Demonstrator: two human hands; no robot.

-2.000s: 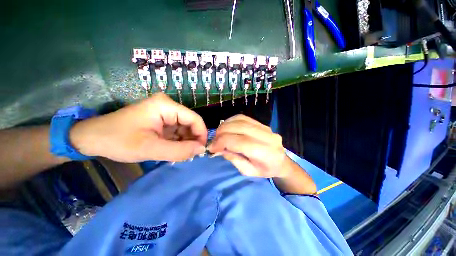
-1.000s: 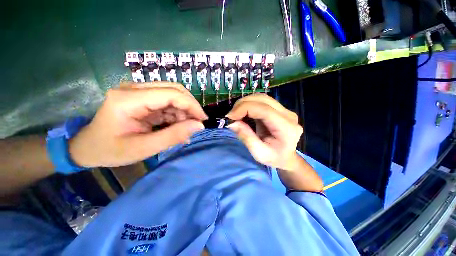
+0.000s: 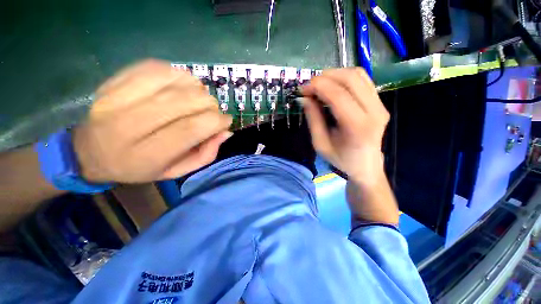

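Note:
The PCB panel (image 3: 257, 89) lies component side up at the front edge of the green mat, with white connectors along its far edge and thin coil springs pointing towards me. My left hand (image 3: 157, 122) is blurred and covers the panel's left end; its fingers are curled and I cannot tell whether they hold anything. My right hand (image 3: 344, 113) is at the panel's right end, thumb and forefinger near the boards; whether it pinches a small part is unclear.
Blue-handled cutters (image 3: 364, 44) lie right of the panel beside slim silver tweezers (image 3: 340, 29). A thin solder strand (image 3: 270, 27) lies behind the panel. A small black tray of silvery bits (image 3: 428, 21) stands at the upper right. The blue shirt (image 3: 237, 219) is below.
Both hands have moved up from near the lap to the panel and farther apart. The right hand has reached the panel's right end; the left hand covers more of its left end.

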